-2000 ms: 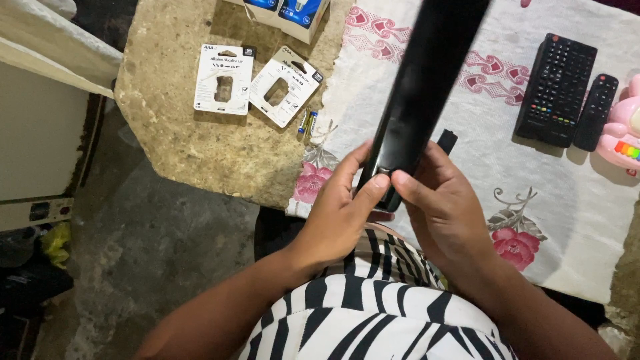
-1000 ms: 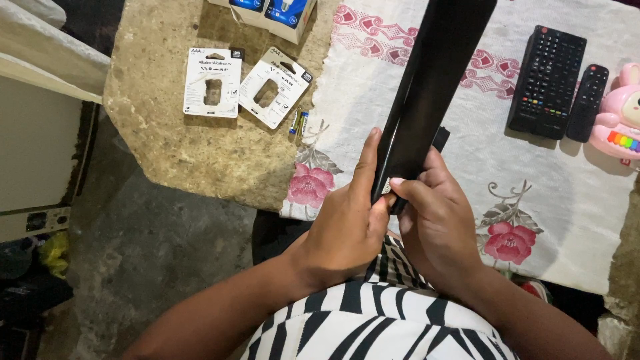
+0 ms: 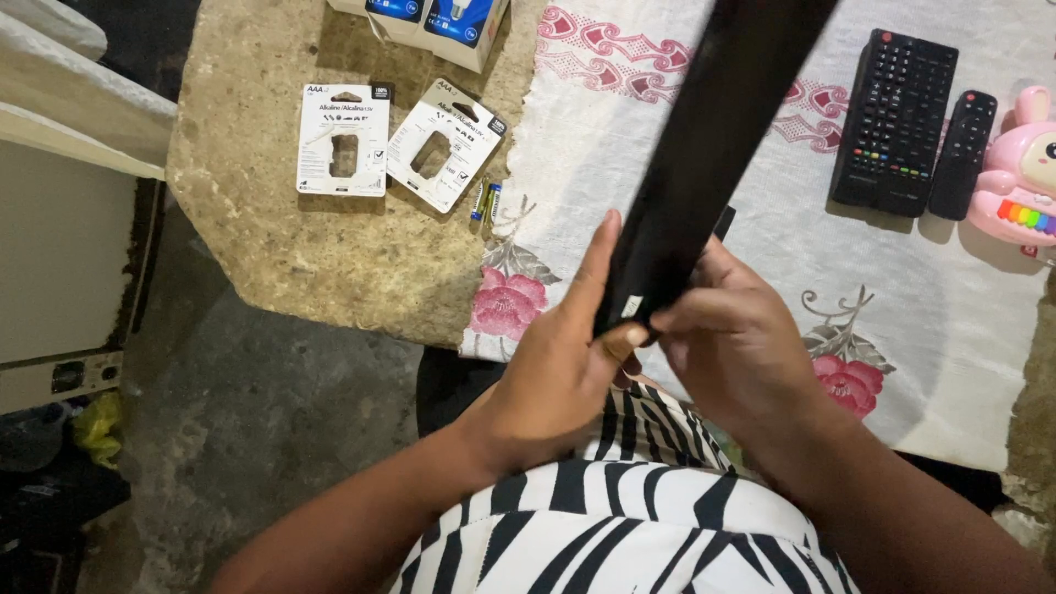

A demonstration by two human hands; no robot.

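A long black object (image 3: 709,148), perhaps a device's housing, rises from my hands past the top edge of the view; a small white mark shows near its lower end. Around its lower left side my left hand (image 3: 561,363) is closed, thumb across the bottom. My right hand (image 3: 734,338) grips the lower right edge. A small dark piece (image 3: 724,223) sticks out behind the object, above my right fingers; what it is I cannot tell. Two AAA batteries (image 3: 487,202) lie at the cloth's left edge, beside two opened battery cards (image 3: 309,140).
On the patterned white tablecloth (image 3: 973,346), at the right, lie a large black remote control (image 3: 895,124), a smaller one (image 3: 964,153) and a pink toy with rainbow keys (image 3: 1015,190). Light-bulb boxes (image 3: 466,58) stand at the top of the stone tabletop (image 3: 256,239).
The long black object has turned in my hands, and the small white mark now shows near its lower end. My left index finger has straightened along its side.
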